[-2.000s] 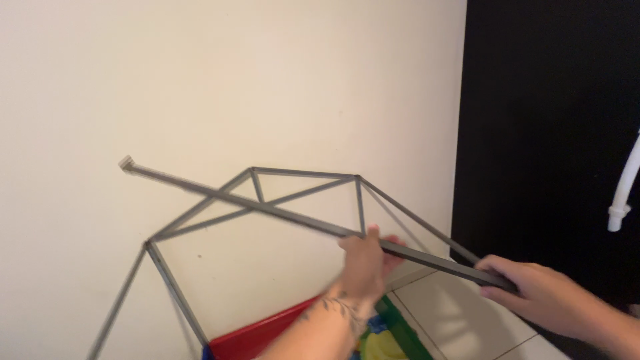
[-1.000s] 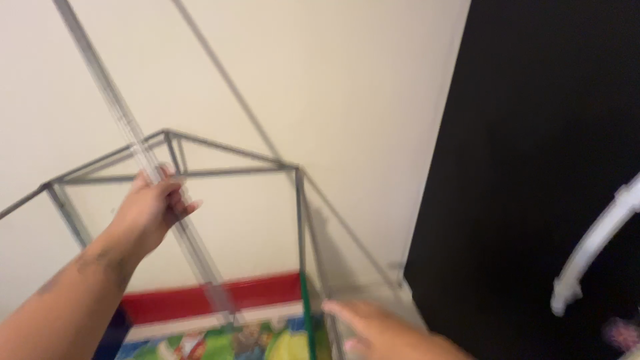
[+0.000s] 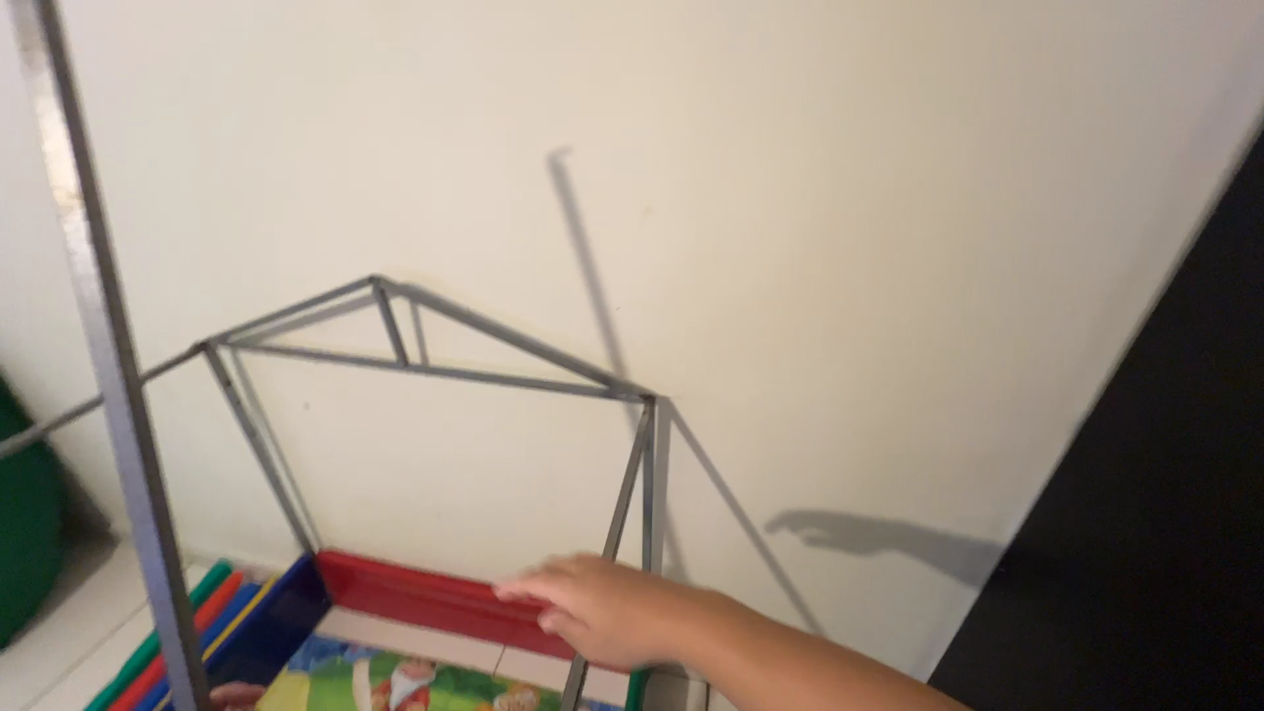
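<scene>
A long grey metal bar stands nearly upright at the left, close to the camera. My left hand shows only as fingertips beside its lower end at the bottom edge; the grip is mostly hidden. My right hand reaches in from the lower right, fingers loosely extended with nothing seen in them, near a slanting grey bar of the frame. A grey metal frame with a gabled top stands against the wall. Its posts meet a base with a red panel and a blue panel.
Green, red, blue and yellow strips lie at the lower left. A colourful printed sheet lies inside the base. A dark green rounded object is at the left edge, a black panel at the right. Shadows fall across the pale wall.
The long bar, held slanting in both hands at first, now stands nearly upright at the left. My right hand has let go of it. My left hand has dropped to the bottom edge.
</scene>
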